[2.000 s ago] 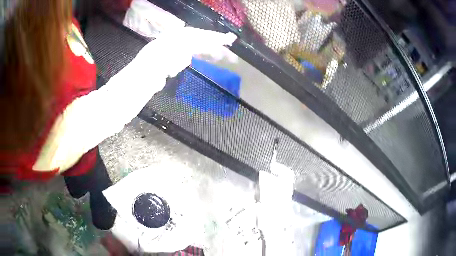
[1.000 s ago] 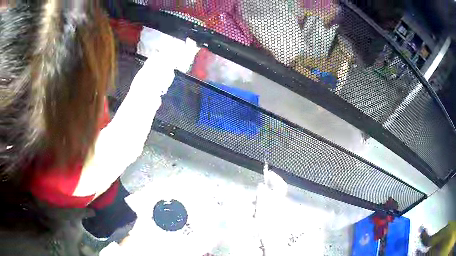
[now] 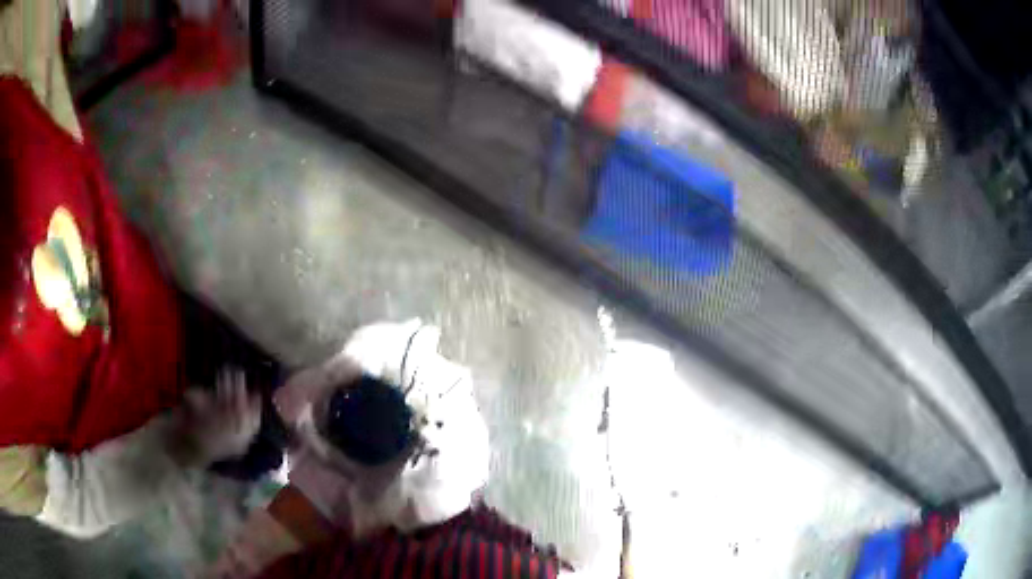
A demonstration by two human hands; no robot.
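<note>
A small round pot with a black inside [image 3: 371,421] is at lower centre-left, with crumpled white cloth [image 3: 447,458] around it. My left hand [image 3: 340,484] holds the pot from below, blurred and partly hidden by cloth. My right hand [image 3: 647,379] shows as a washed-out white shape near the picture's middle; its fingers are not distinct. A thin, pale brush-like stick [image 3: 605,326] stands up from it, apart from the panel. A long black mesh panel [image 3: 475,215] slants from upper left to lower right beyond both hands.
A person in a red top [image 3: 79,328] is close at left, a pale hand [image 3: 226,413] near the pot. A curved black panel frame [image 3: 894,243] runs at upper right. Blue crates [image 3: 668,209] show through the mesh and at the lower right corner. The grey floor [image 3: 453,271] lies between.
The view has shifted, so the panels sit further right. The other person's white-sleeved arm has come off the panel and is now low at left. The pot stays in my left hand.
</note>
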